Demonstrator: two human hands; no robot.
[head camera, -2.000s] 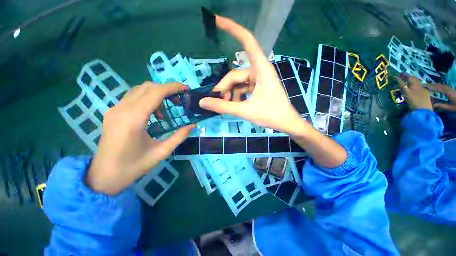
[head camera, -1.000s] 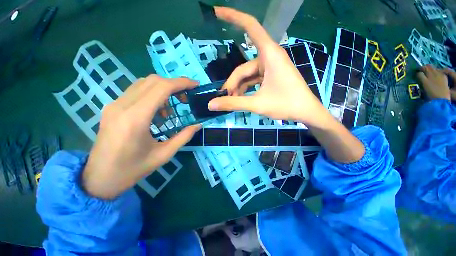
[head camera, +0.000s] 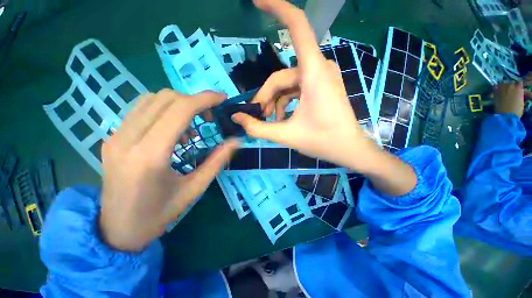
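My left hand (head camera: 153, 157) holds a dark keypad housing (head camera: 201, 137) between thumb and fingers, tilted above the sheets. My right hand (head camera: 312, 102) pinches a black rectangular piece (head camera: 245, 110) at the housing's right end, over its window; whether it is seated cannot be told. The raised right index fingertip is cut off near the top edge. Below lie a strip of black rectangles (head camera: 274, 159) and a pale blue emptied carrier sheet (head camera: 265, 198).
A matte black heap (head camera: 256, 67) lies beyond my hands, near a grey post (head camera: 324, 17). Upright black-rectangle sheets (head camera: 399, 87) and yellow frames (head camera: 434, 65) lie right. Another emptied carrier (head camera: 96, 93) lies left. Another person's hand (head camera: 508, 98) is at the far right.
The black piece at the window end now looks tilted or bent between my right fingers. My right hand's raised index finger has moved up, and the black piece earlier at its tip is out of view.
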